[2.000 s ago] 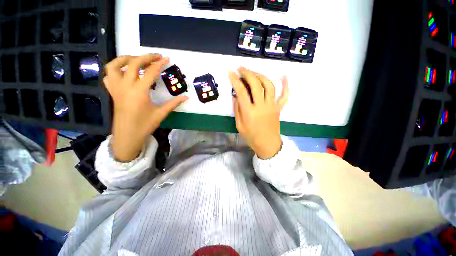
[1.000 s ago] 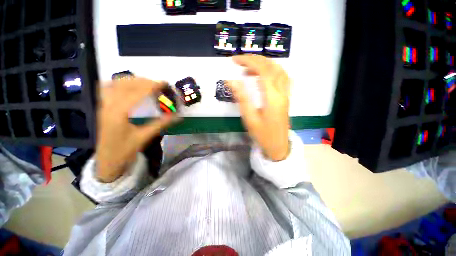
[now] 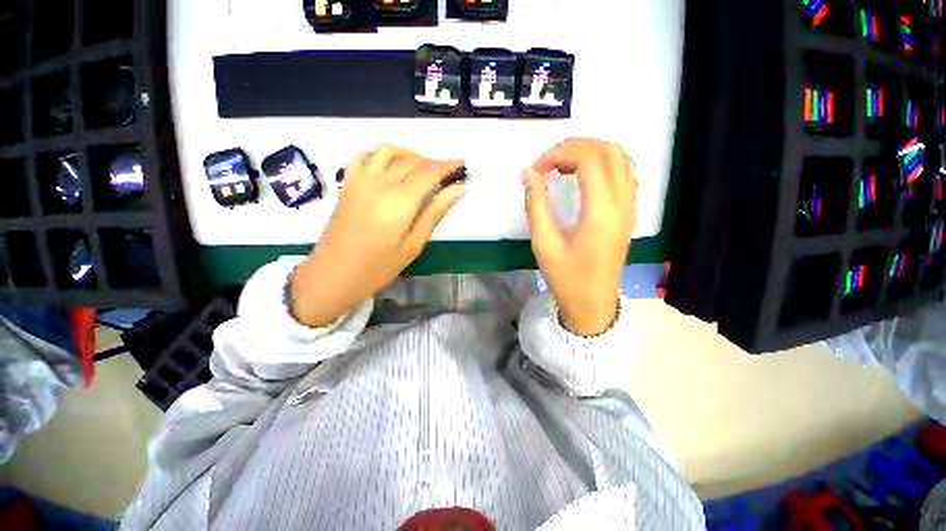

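My left hand (image 3: 379,220) is over the white work mat (image 3: 493,213), with a dark smartwatch (image 3: 453,176) pinched edge-on between its fingertips. A bit of another dark object shows at the hand's left side, mostly hidden. Two smartwatches, one with a lit screen (image 3: 230,177) and one with a glinting screen (image 3: 291,176), lie left of the hand. My right hand (image 3: 586,213) is curled at the right, thumb and index tips close together. Whether it holds something thin is unclear. Three lit watches (image 3: 491,80) sit side by side on the right part of the black foam strip (image 3: 311,85).
Several dark pieces, some with lit screens (image 3: 332,10), are cut off at the top edge. The left foam tray (image 3: 161,187) holds dark glinting units. The right foam tray (image 3: 762,207) holds watches with colour bars. A black grid tray (image 3: 187,353) is low at left.
My left hand has moved right with a watch at its fingertips. Two watches now show at its left. The watch near my right hand no longer shows there. The view has shifted slightly.
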